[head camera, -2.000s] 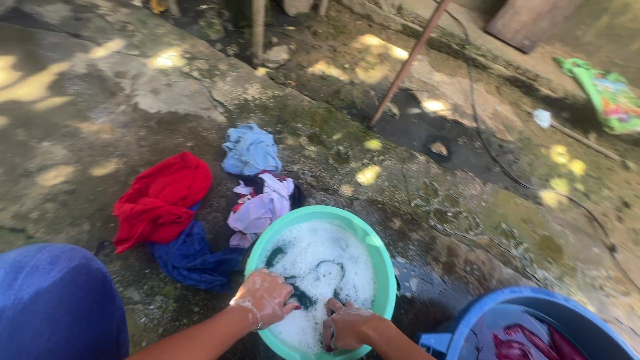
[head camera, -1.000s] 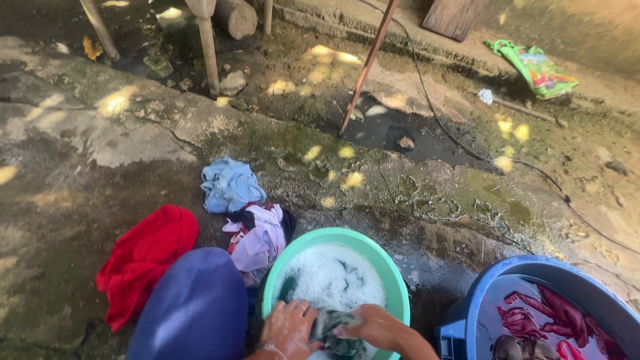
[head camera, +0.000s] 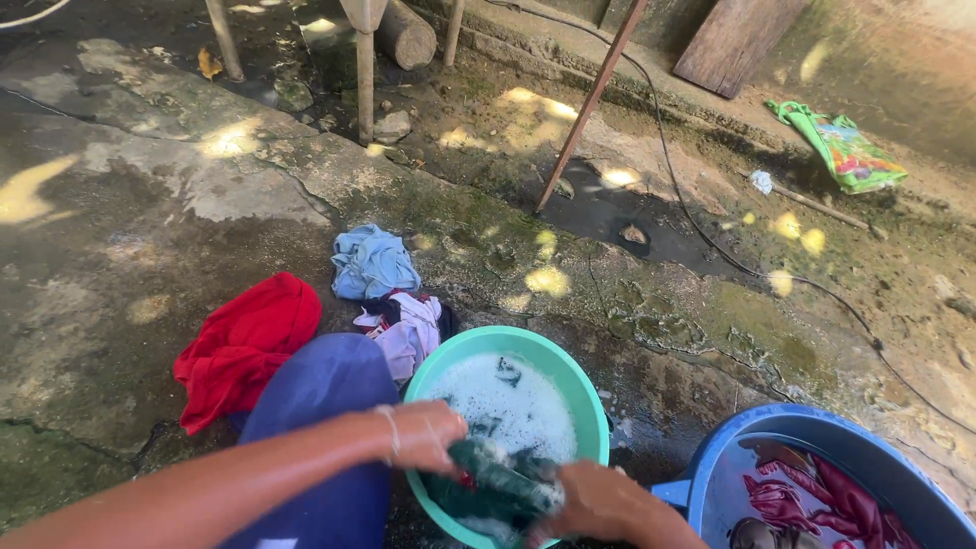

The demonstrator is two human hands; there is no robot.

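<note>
A light green plastic basin (head camera: 591,404) holds sudsy water (head camera: 526,396) at the lower middle. Over its left side, my left hand (head camera: 427,438) grips a dark green wet cloth (head camera: 496,484), which is streaked with foam. My right hand (head camera: 591,499) has hold of the same cloth at the basin's lower right; its fingertips are partly hidden. The cloth is bunched between both hands and lies partly in the water. Left of the basin are a red garment (head camera: 252,335), a light blue cloth (head camera: 374,263) and a pale lilac garment (head camera: 408,335).
A blue plastic tub (head camera: 701,457) with maroon clothes (head camera: 823,496) in water stands at the lower right. My blue-clad knee (head camera: 328,396) is beside the basin. Further off are a slanted pole (head camera: 591,107), a black cable (head camera: 686,206), a green printed bag (head camera: 846,149) and wooden posts (head camera: 366,84).
My hands were in the suds two seconds ago; now they hold the dark green cloth bunched up, set further apart than one second ago. The knee now covers part of the clothes on the left.
</note>
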